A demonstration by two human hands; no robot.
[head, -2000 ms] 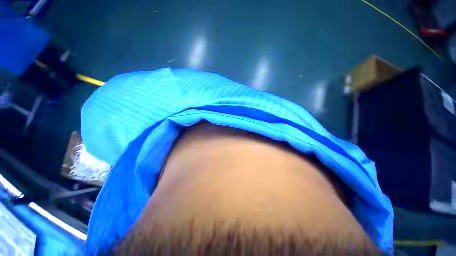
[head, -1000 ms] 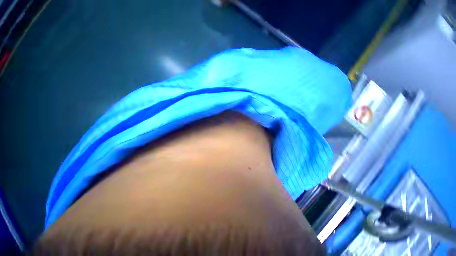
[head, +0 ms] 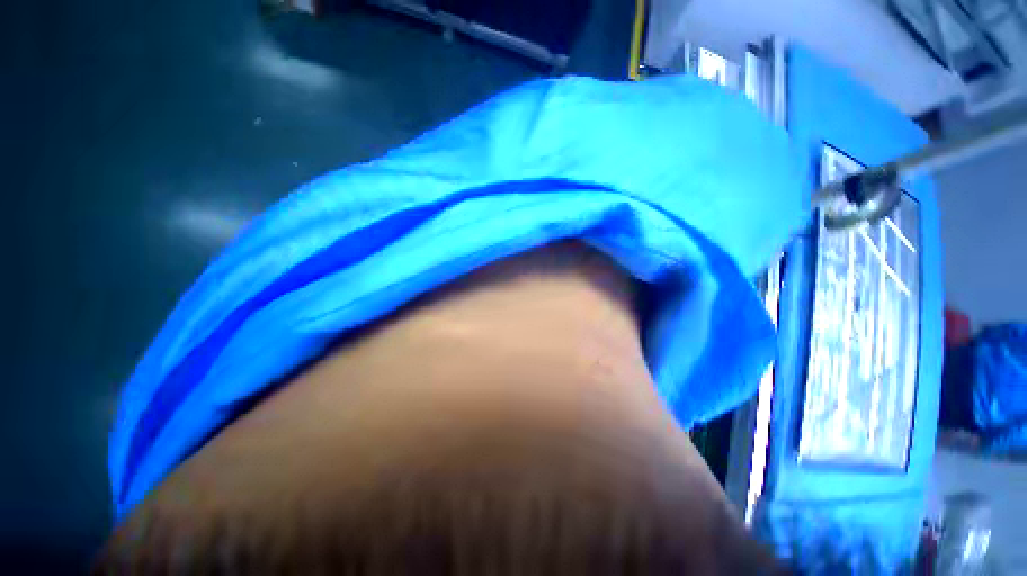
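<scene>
Neither of my hands is in the picture. My neck and light blue smock (head: 496, 158) fill the middle. To the right, a large whitish flat panel (head: 862, 338) with thin lines and a dark edge lies flat on the blue bench mat (head: 839, 495). A grey metal arm (head: 969, 141) with a round joint crosses above the upper end of the panel. My smock hides part of the bench's near side.
Pale strips or edges (head: 764, 84) stand along the bench side at the upper right. A person in blue clothing (head: 1000, 377) is partly visible beyond the bench. A dark block (head: 524, 23) is at the top edge over dark green floor.
The view has swung round to the bench. The panel and metal arm, out of view at first, then low at the right, now show higher and more fully. The carton has left the view.
</scene>
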